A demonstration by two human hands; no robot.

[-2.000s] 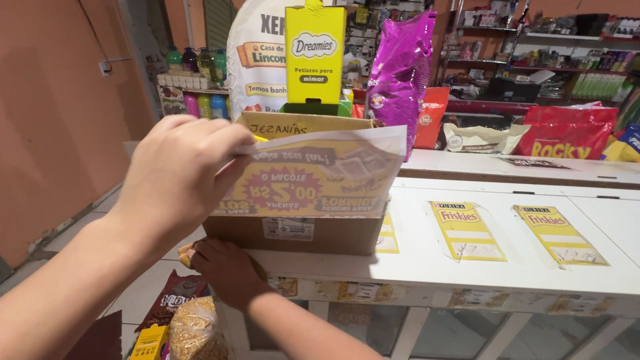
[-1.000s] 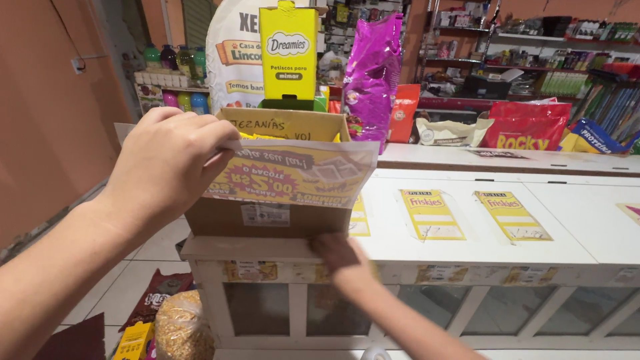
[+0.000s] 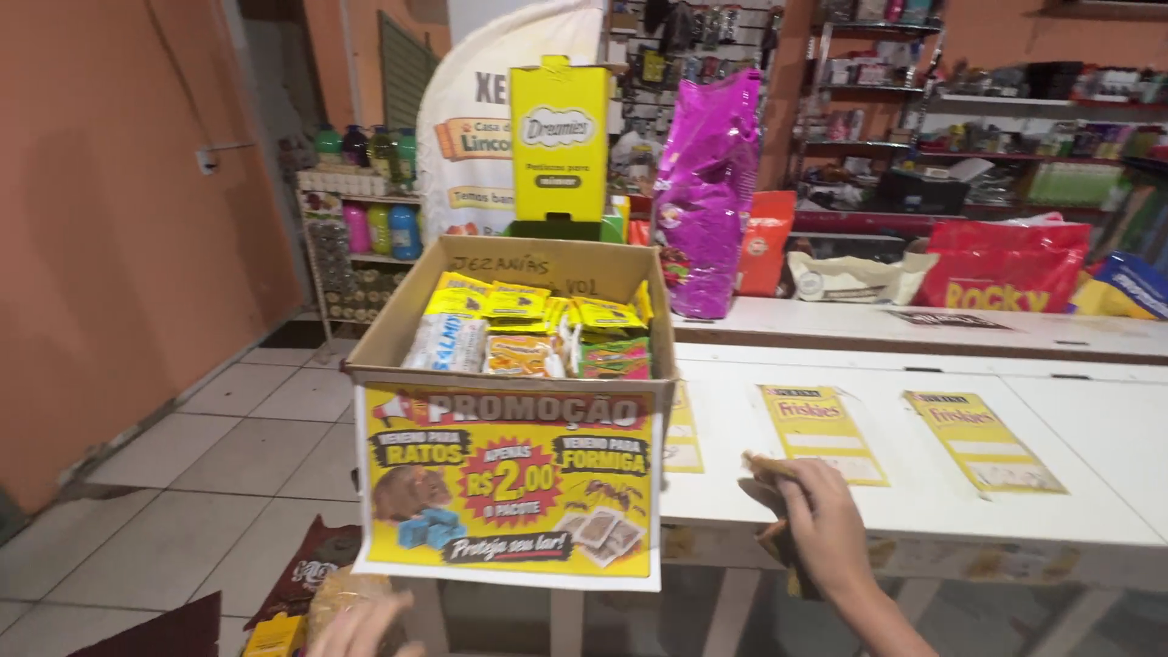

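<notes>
A cardboard box [image 3: 511, 251] stands at the edge of the white counter, filled with small yellow, white, orange and green packets [image 3: 520, 306]. From its front hangs a yellow promotional sheet [image 3: 511, 484] with a rat, ants and a price. My right hand [image 3: 821, 520], right of the box over the counter's edge, grips a crumpled brown thing [image 3: 776, 520], perhaps tape or a cloth. Low at the left, partly cut off by the frame, my left hand [image 3: 365, 625] is near a clear bag of orange-brown pieces [image 3: 342, 593]; it holds nothing visible.
Yellow Friskies cards [image 3: 985, 443] lie on the white counter [image 3: 1077, 502]. Behind the box stand a yellow Dreamies box [image 3: 558, 137], a purple bag [image 3: 707, 192] and a red bag [image 3: 1004, 265]. A shelf with bottles [image 3: 365, 228] stands at the left, above the tiled floor [image 3: 237, 456].
My left hand has let go of the sheet and moved down; the sheet, lifted earlier, now hangs down the box's front. My right hand has moved away from the box, to the right.
</notes>
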